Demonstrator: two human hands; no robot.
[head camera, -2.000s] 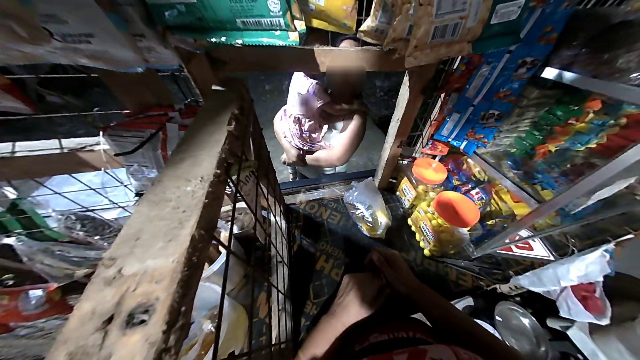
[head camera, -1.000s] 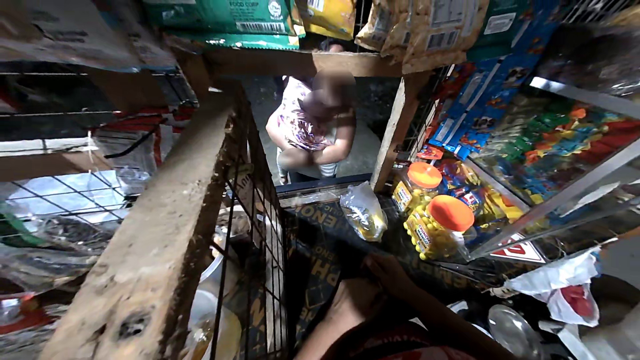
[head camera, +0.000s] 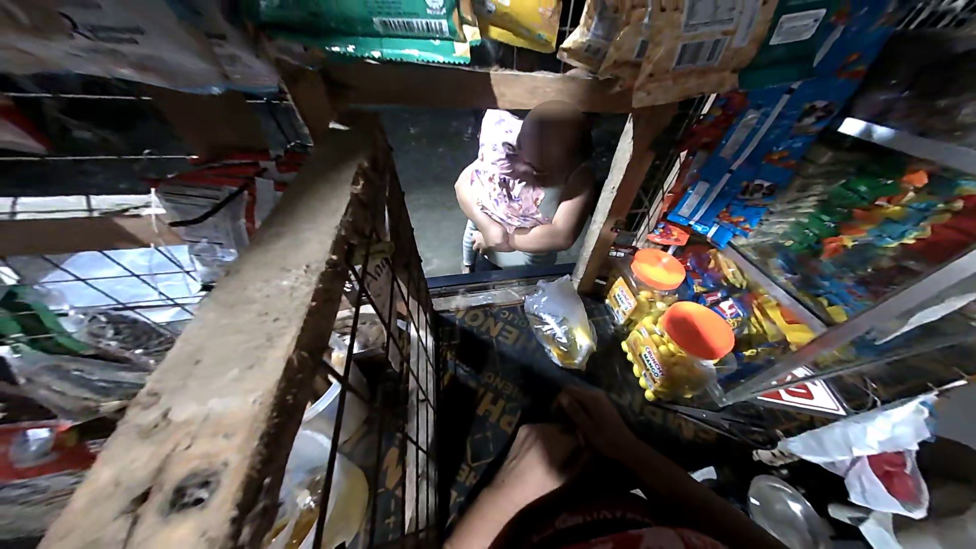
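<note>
My left hand (head camera: 545, 454) and my right hand (head camera: 591, 415) are close together in shadow, low in the middle of the view, over a dark counter board (head camera: 488, 404) with printed lettering. Whether they hold anything is hidden by the dark. Beyond them lies a clear plastic bag (head camera: 563, 324) with something yellow inside. To its right stand two plastic jars with orange lids, a rear jar (head camera: 648, 282) and a front jar (head camera: 679, 351), the front one full of yellow candies.
A person (head camera: 526, 183) stands outside the opening with arms folded together. A wooden post (head camera: 252, 305) and wire mesh (head camera: 381, 381) border the left side. Snack packs (head camera: 366, 30) hang overhead. At right are a candy display case (head camera: 839, 335) and a white plastic bag (head camera: 869, 450).
The person outside has shifted, with the head now bent down into the opening's view. My hands stay close together above the counter.
</note>
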